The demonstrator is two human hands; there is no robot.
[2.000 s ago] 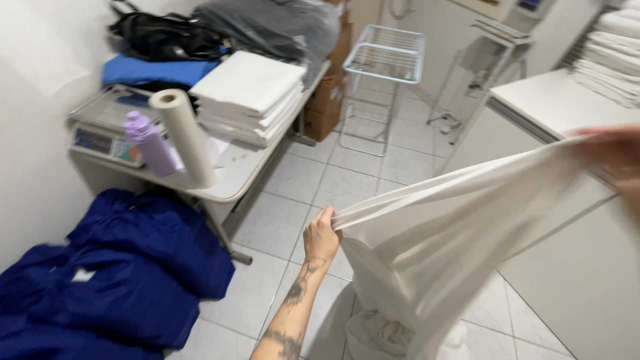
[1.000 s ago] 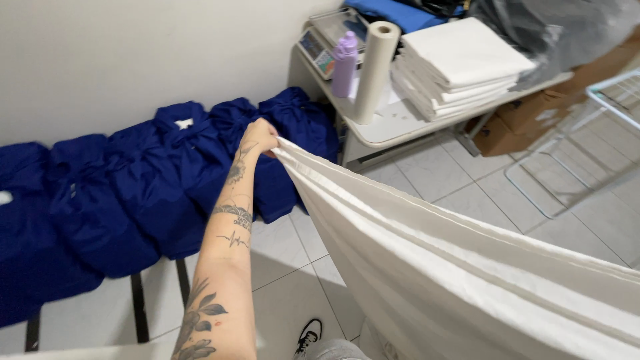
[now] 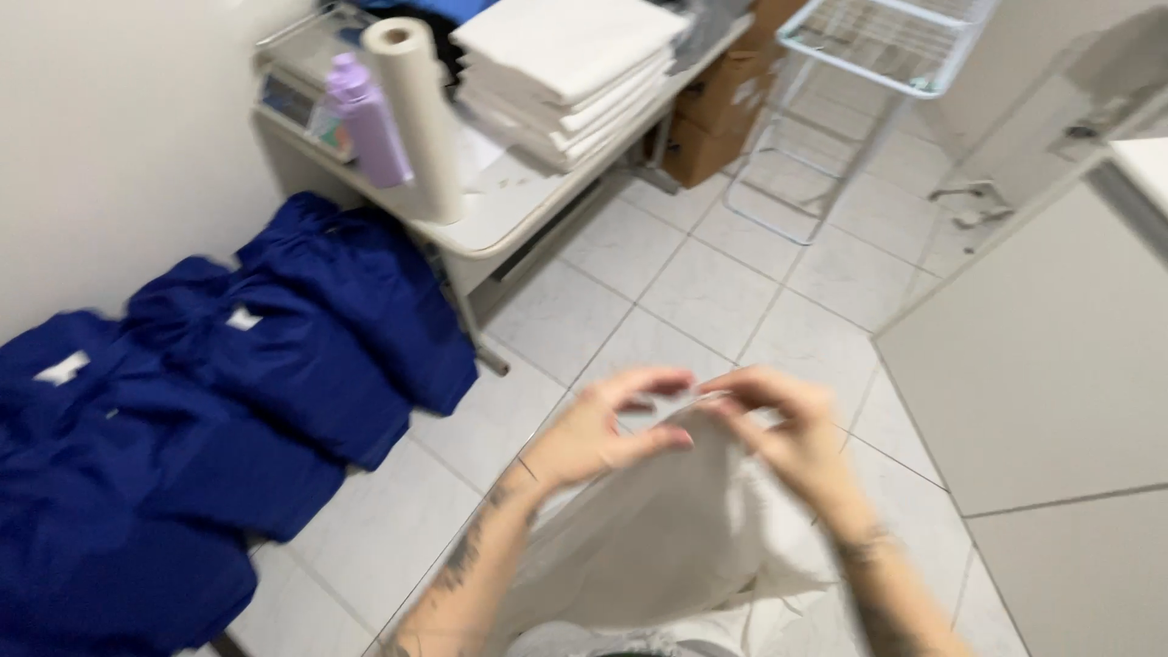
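A white cloth [image 3: 657,520] hangs down in front of me, its upper edge pinched in the fingertips of my right hand [image 3: 785,420]. Close beside it on the left is my left hand [image 3: 620,424], thumb and fingers apart at the cloth's edge; blur hides whether it touches the fabric. The lower part of the cloth gathers in a white heap at the bottom of the view.
Blue garments [image 3: 274,392] lie in a row along the left wall. A table [image 3: 511,201] holds folded white cloths [image 3: 570,55], a roll [image 3: 415,119], a purple bottle [image 3: 367,123] and a scale [image 3: 301,100]. Beyond are cardboard boxes [image 3: 707,146] and a folding rack [image 3: 794,41]; a cabinet [image 3: 1022,365] stands right.
My hands have come together; before, the cloth was stretched out from my left hand toward the right. My left hand's grip has loosened. The view has swung back to the right.
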